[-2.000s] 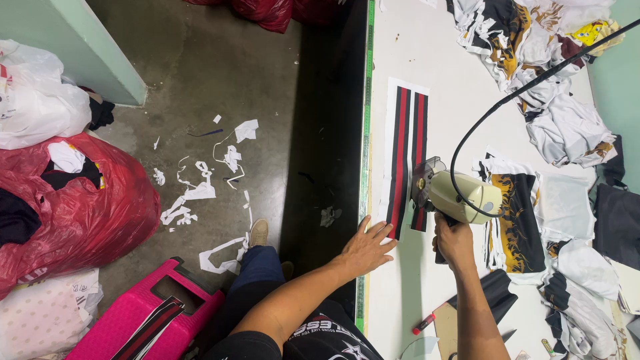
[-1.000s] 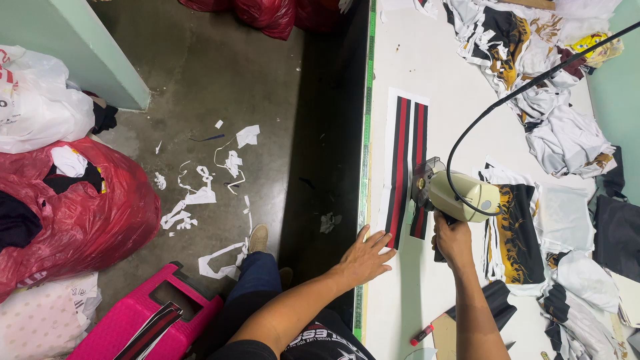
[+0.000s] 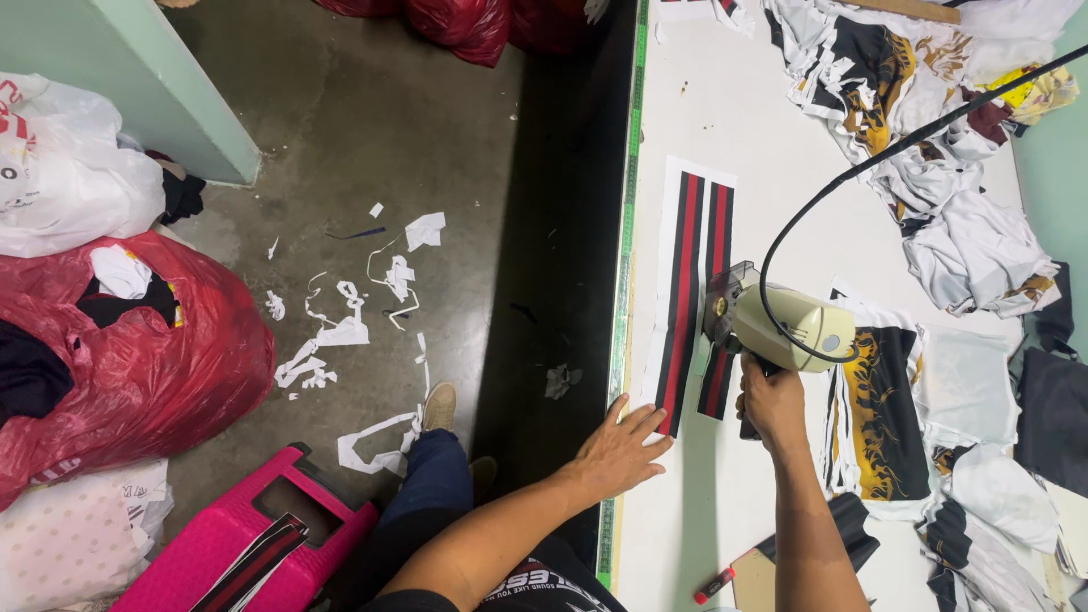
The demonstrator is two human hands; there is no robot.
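Observation:
My right hand (image 3: 772, 401) is closed round the dark handle of a cream handheld electric rotary cloth cutter (image 3: 786, 325). The cutter's clear-guarded head lies over a white fabric piece (image 3: 660, 319) printed with black and red stripes, between the longer left stripe band (image 3: 681, 297) and the shorter right one (image 3: 716, 382). Below the cutter, the lower end of the right band stands apart from the left band. My left hand (image 3: 622, 450) rests palm down with spread fingers on the lower end of the left band, by the table edge. The blade itself is hidden.
A black power cord (image 3: 858, 170) arcs over the white table (image 3: 705, 510). Flame-printed fabric (image 3: 888, 408) and heaped cloth lie to the right, with a red marker (image 3: 714, 586) near me. A pink plastic stool (image 3: 225, 527), a red bag (image 3: 170, 365) and white scraps (image 3: 344, 330) are on the floor.
The cutter and my right hand have moved slightly up along the stripes since the earliest frame. The left hand has shifted down to the fabric's lower end.

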